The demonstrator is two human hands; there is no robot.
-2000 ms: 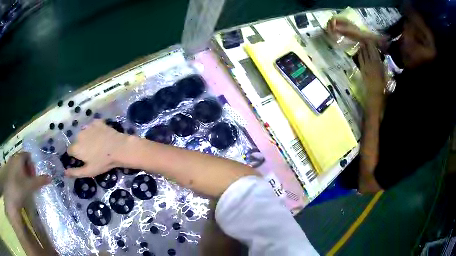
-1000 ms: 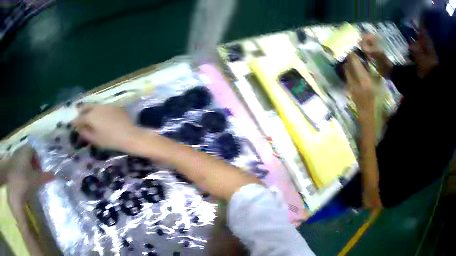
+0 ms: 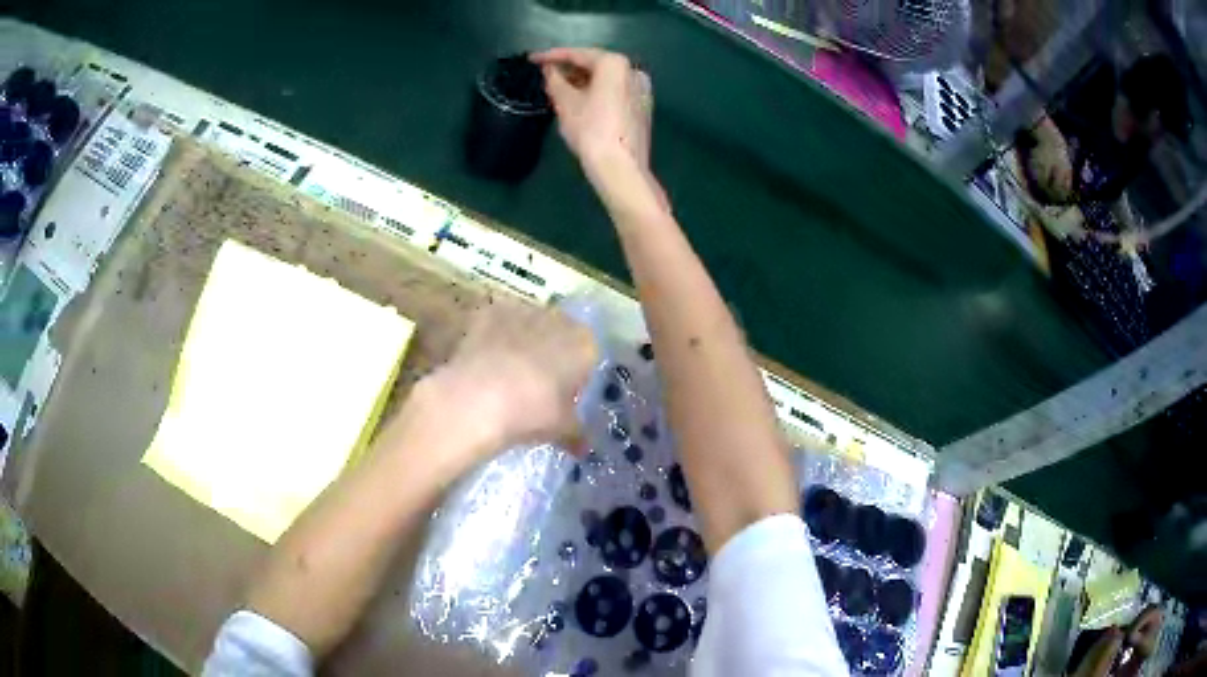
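A black cylindrical can [image 3: 510, 130] stands on the green belt, with a pale ring round its top. My right hand [image 3: 602, 106] reaches over the belt, its fingertips at the can's top edge; whether they pinch the rim or a small part is unclear. My left hand [image 3: 514, 370] is blurred, above the upper end of the clear plastic film [image 3: 490, 549]; its grip cannot be told. Perforated black discs [image 3: 604, 606] lie in rows right of the film, partly hidden by my right arm. Small black dots [image 3: 633, 454] are scattered around them.
A folded yellow cloth or sheet [image 3: 285, 384] lies on the brown board [image 3: 99, 437]. Black round caps [image 3: 854, 589] sit at the right, more at far left. A grey post [image 3: 1072, 397], a phone [image 3: 1014, 632] and a person's hands [image 3: 1118, 648] are at right.
The view has swung left, bringing the belt, can and yellow sheet into sight. My right hand has left the discs and is now at the can. My left hand has moved to the film's upper end.
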